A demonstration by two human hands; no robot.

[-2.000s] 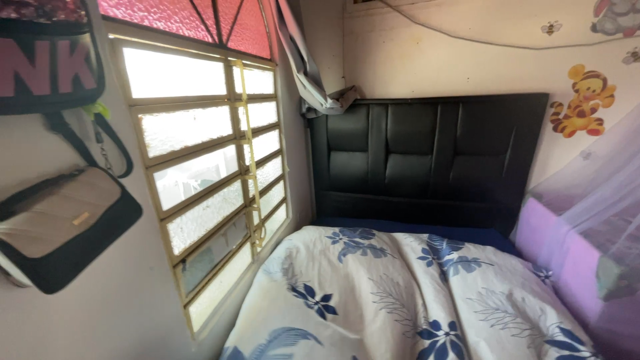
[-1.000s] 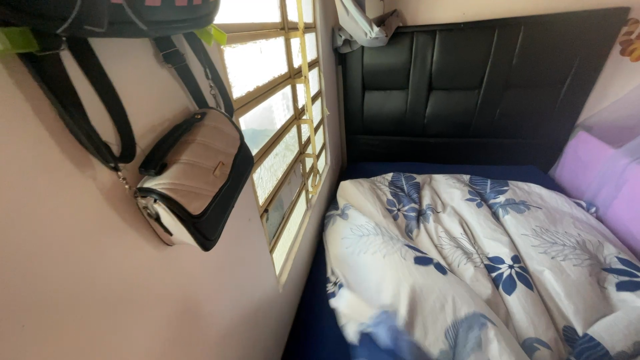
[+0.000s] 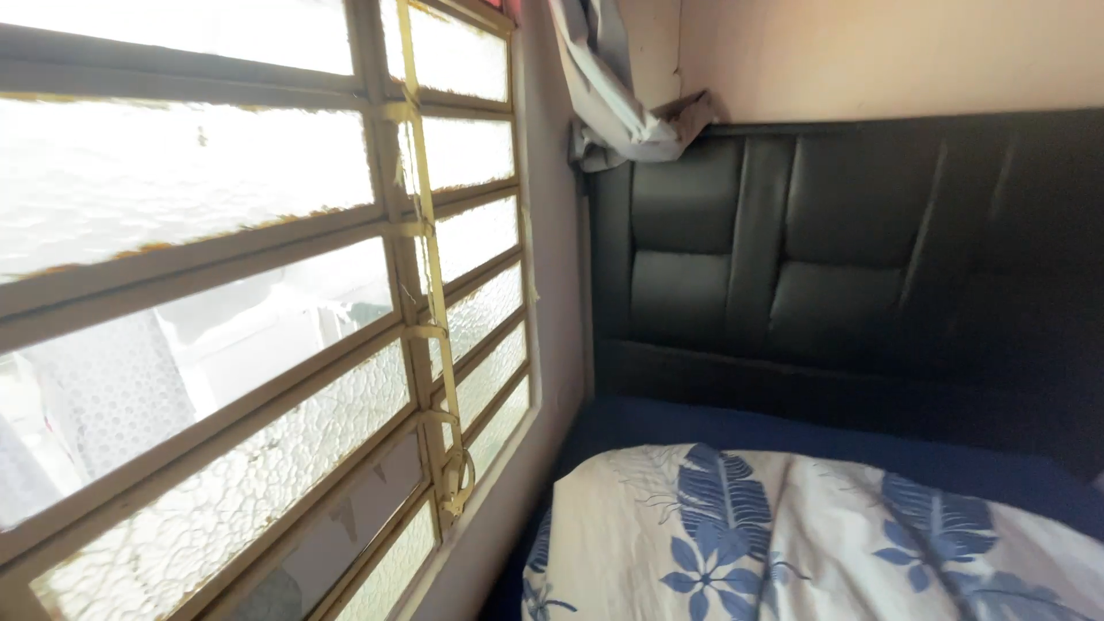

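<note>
Neither my left hand nor my right hand shows in the head view. A white duvet with blue flowers and leaves [image 3: 828, 535] lies bunched on the bed at the lower right. Under it, a dark blue sheet [image 3: 742, 421] reaches up to the padded black headboard [image 3: 837, 216]. At the left stands a louvred window of textured glass panes [image 3: 250, 457], with a yellowish metal lever bar [image 3: 435, 285] running down its frame.
A grey-white curtain [image 3: 608, 86] hangs bunched in the corner, its lower end at the headboard's top edge. A narrow strip of wall [image 3: 556, 319] separates the window from the headboard. Some window panes are tilted, and pale shapes show through one gap.
The view has swung closer to the window and headboard. The handbag hanging on the wall at the left in the earlier frames is out of view.
</note>
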